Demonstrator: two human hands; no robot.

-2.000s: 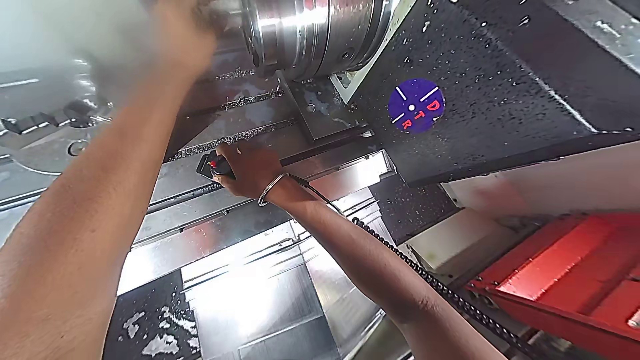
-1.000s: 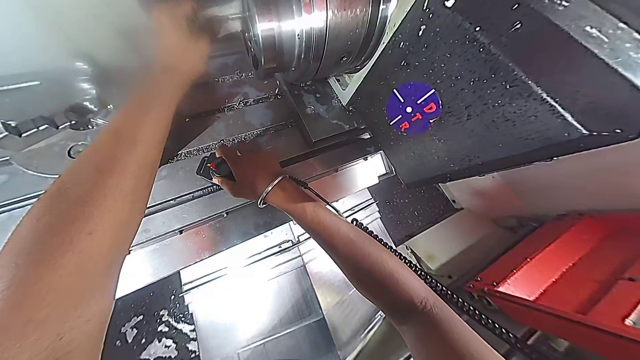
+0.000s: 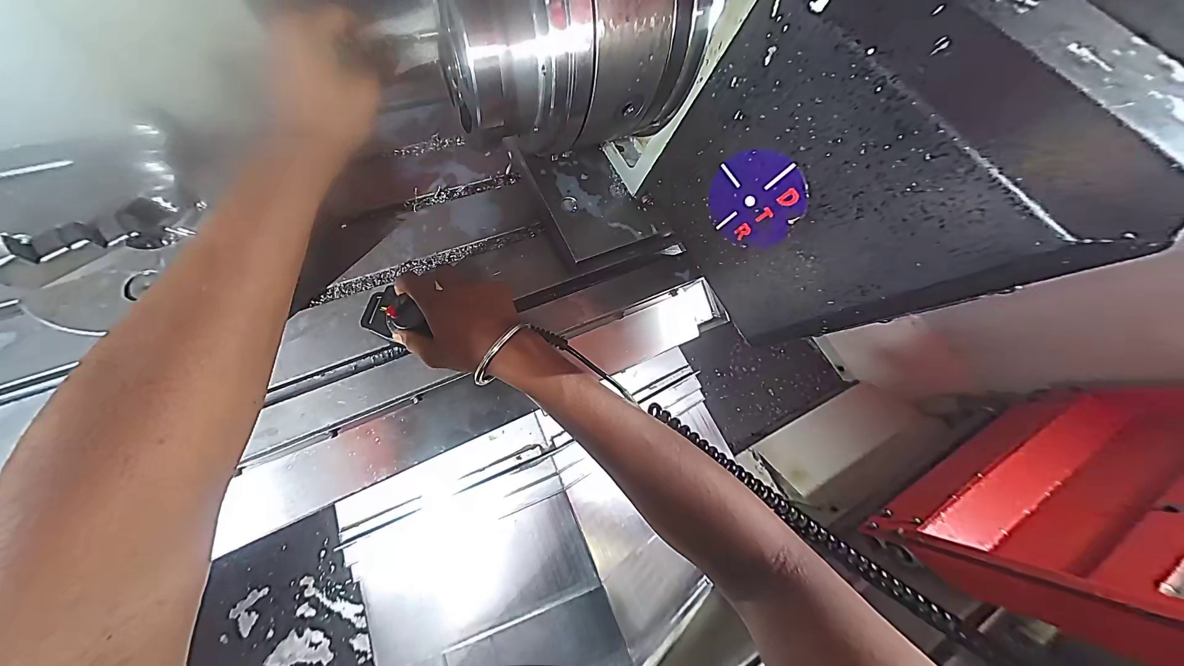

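Note:
My left hand (image 3: 324,79), blurred, reaches to the metal part (image 3: 402,42) in front of the lathe chuck (image 3: 555,69) at the top. Its fingers are too indistinct to show whether they grip the part. Lower down, my right hand (image 3: 458,319), with a metal bangle at the wrist, is closed around a black handheld control (image 3: 400,313) with a small red part. A black coiled cable (image 3: 795,518) runs along the right forearm to the lower right.
Metal chips (image 3: 435,259) lie along the machine bed. A dark wet panel (image 3: 888,185) bears a purple disc (image 3: 758,199) with lettering. Shiny way covers (image 3: 462,546) lie below, a red metal housing (image 3: 1054,499) at lower right, and black blocks (image 3: 69,239) on a round part at left.

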